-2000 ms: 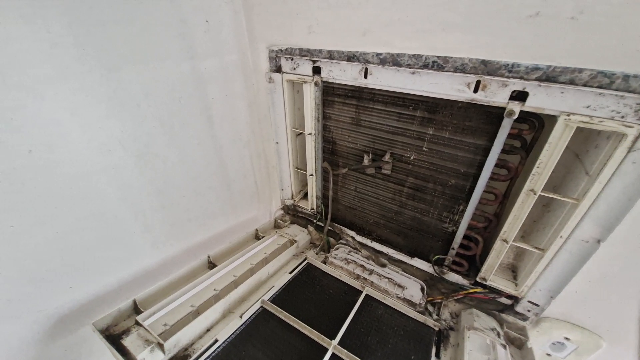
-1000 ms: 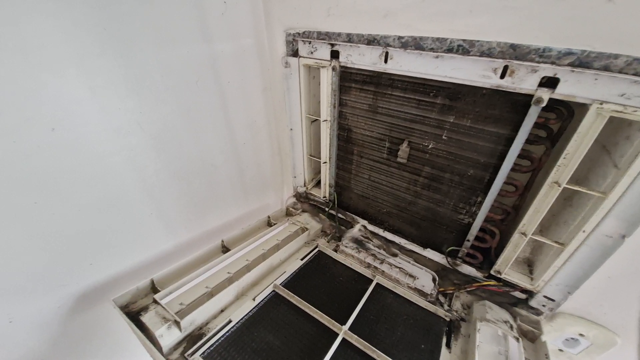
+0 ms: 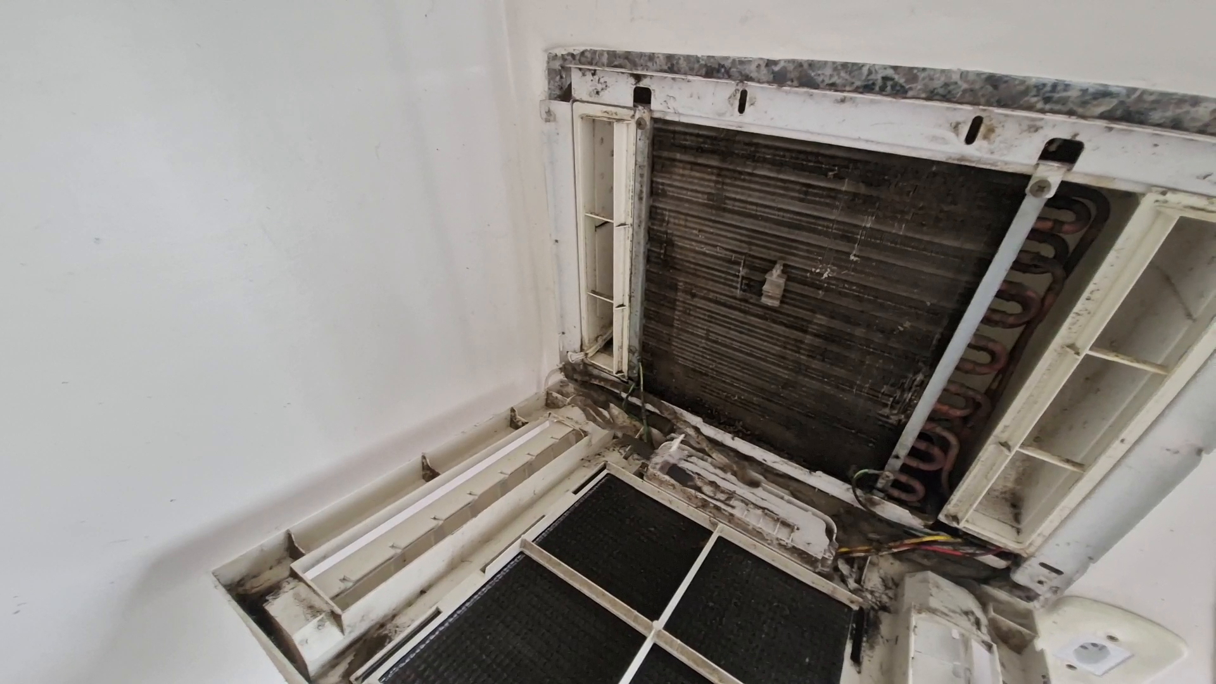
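Note:
Neither my left hand nor my right hand is in view. A ceiling or wall air conditioning unit stands opened before me. Its finned evaporator coil (image 3: 807,294), dark with grime, shows behind a white metal frame (image 3: 836,119), with curved copper tubes (image 3: 1012,304) along its right side. A pale clip (image 3: 774,283) sits on the fins near the middle. A metal strap (image 3: 969,328) crosses the coil's right part. Below hangs the dirty plastic front panel (image 3: 456,513) with a black mesh filter (image 3: 617,532) in a white cross-barred frame.
Louvred side ducts (image 3: 600,237) flank the coil on the left and on the right (image 3: 1092,380). Yellow and red wires (image 3: 912,546) run near the panel's upper right corner. A white oval fixture (image 3: 1107,646) is at lower right. A smooth white wall surface (image 3: 266,237) fills the left.
Two seconds ago a loose cable with a connector crossed the coil's left part; it no longer shows there. The view has shifted slightly.

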